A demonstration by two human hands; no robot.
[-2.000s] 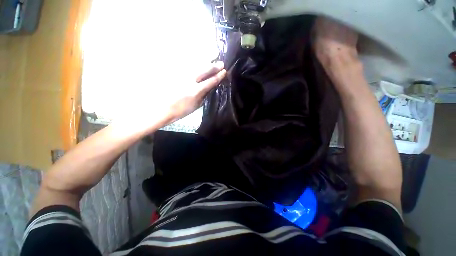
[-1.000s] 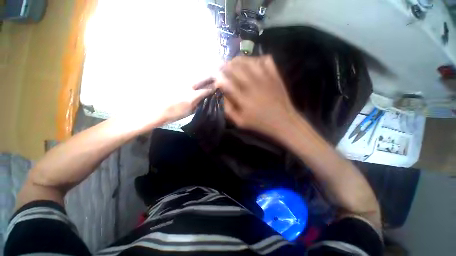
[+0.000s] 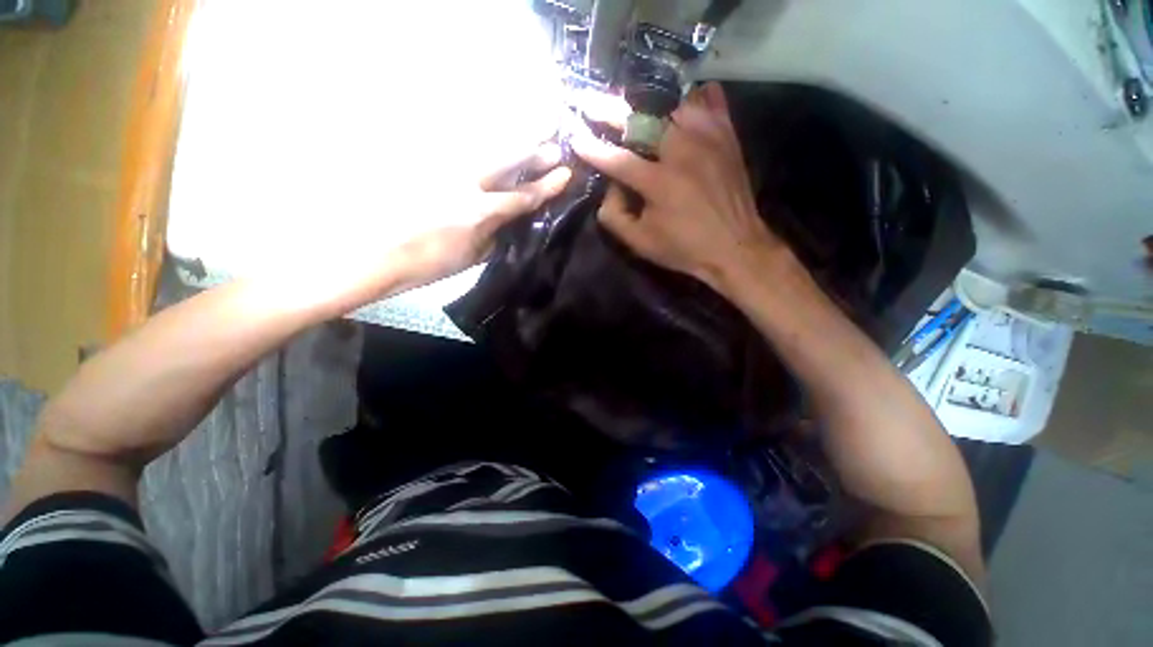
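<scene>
The dark, glossy leather garment [image 3: 632, 316] lies wrinkled under the sewing machine [image 3: 860, 63] and hangs down toward my lap. My left hand [image 3: 506, 209] pinches its edge with thumb and fingers, just below the presser foot area, partly washed out by glare. My right hand [image 3: 677, 183] lies on the garment right of the needle area, fingers spread, index finger reaching left to the edge near the foot. A dark part with a pale round knob [image 3: 644, 132] stands just above my right hand. The needle itself is lost in glare.
Blue-handled snips [image 3: 933, 331] and a white parts tray [image 3: 999, 392] lie at the right, beside my right forearm. The machine head overhangs the upper right. A tan board with orange tape [image 3: 142, 177] is at the left. A blue bowl-like item [image 3: 698, 528] is below.
My right hand has moved from the garment's far right to the needle area, first meeting my left hand, then spreading flatter. My left hand stays near the foot. The garment has shifted and bunched.
</scene>
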